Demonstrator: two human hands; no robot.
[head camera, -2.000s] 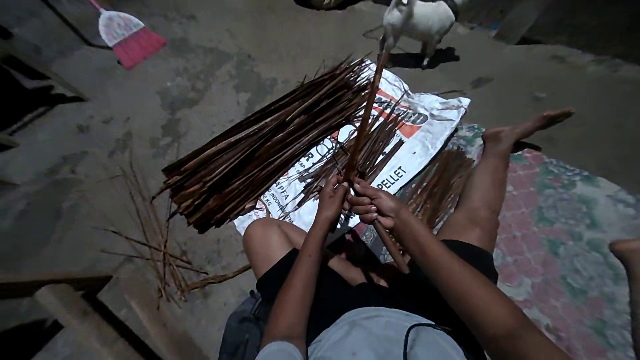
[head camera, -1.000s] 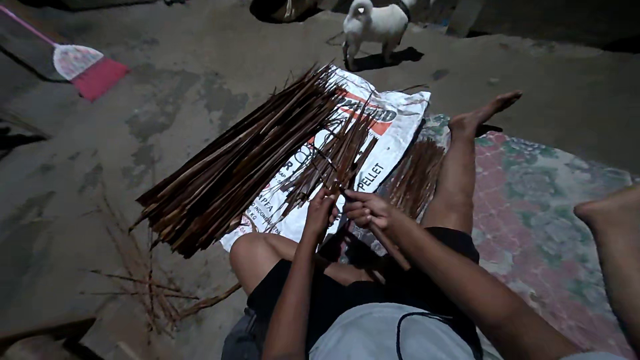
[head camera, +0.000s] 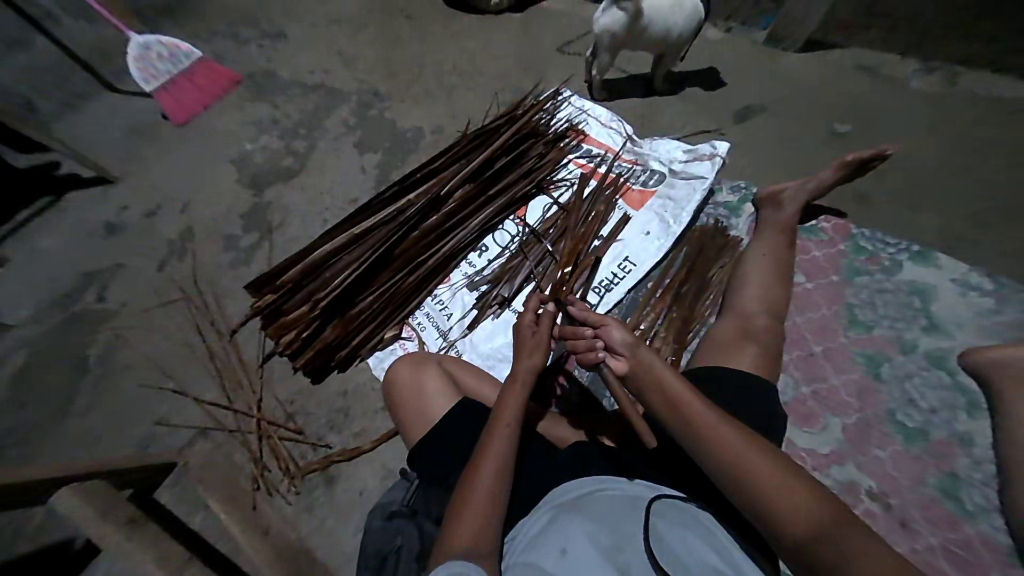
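Observation:
My left hand (head camera: 534, 336) pinches the near end of a thin brown strip between thumb and fingers, above my lap. Close beside it, my right hand (head camera: 596, 340) is closed around a tool with a wooden handle (head camera: 630, 406) that points back toward my lap; its working end is hard to make out. Just beyond my hands a loose heap of short brown strips (head camera: 580, 228) lies on a printed white sack (head camera: 672, 180). To its left rests a large bundle of long, dry brown strips (head camera: 416, 240). Another pile of thin strips (head camera: 690, 284) lies by my right leg.
Thin scraps (head camera: 248, 400) litter the concrete floor at left, near a wooden frame (head camera: 112, 512). A pink and white broom (head camera: 184, 76) is at upper left. A white animal (head camera: 644, 36) stands beyond the sack. A floral mat (head camera: 896, 360) lies right, with another foot at its edge.
The long brown strip that rose upright from my hands two seconds ago no longer stands up there. Both hands stay close together over my lap. The white animal has shifted its stance.

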